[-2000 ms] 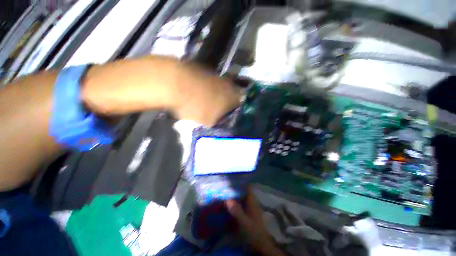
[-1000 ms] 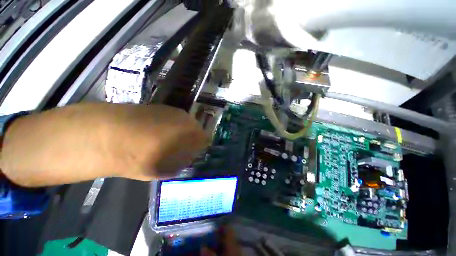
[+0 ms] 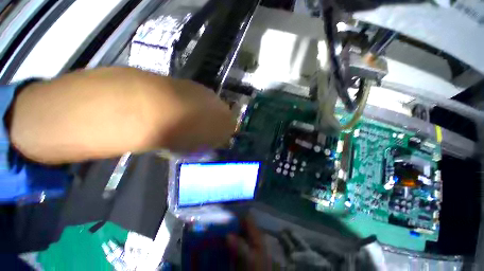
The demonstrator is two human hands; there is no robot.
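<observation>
A teach pendant with a lit white-blue screen is low in the centre, its dark keypad below. My right hand is blurred at the bottom, its fingers around the keypad's right side. My left hand reaches in from the left above the screen, beside the board's left end. Its fingers are hidden or blurred, so its grip cannot be told. A green circuit board crowded with parts lies to the right of the pendant. A metal dispensing head with a yellowish hose loop hangs above it.
A metal rail with a yellow mark runs behind the board. A foil-like bundle is at the upper left. Small tubes lie on a green mat at the lower left. Crumpled grey cloth lies before the board.
The camera view has shifted. The head and hose appear further right over the board than one second ago. My left forearm appears higher. The pendant remains at my right hand.
</observation>
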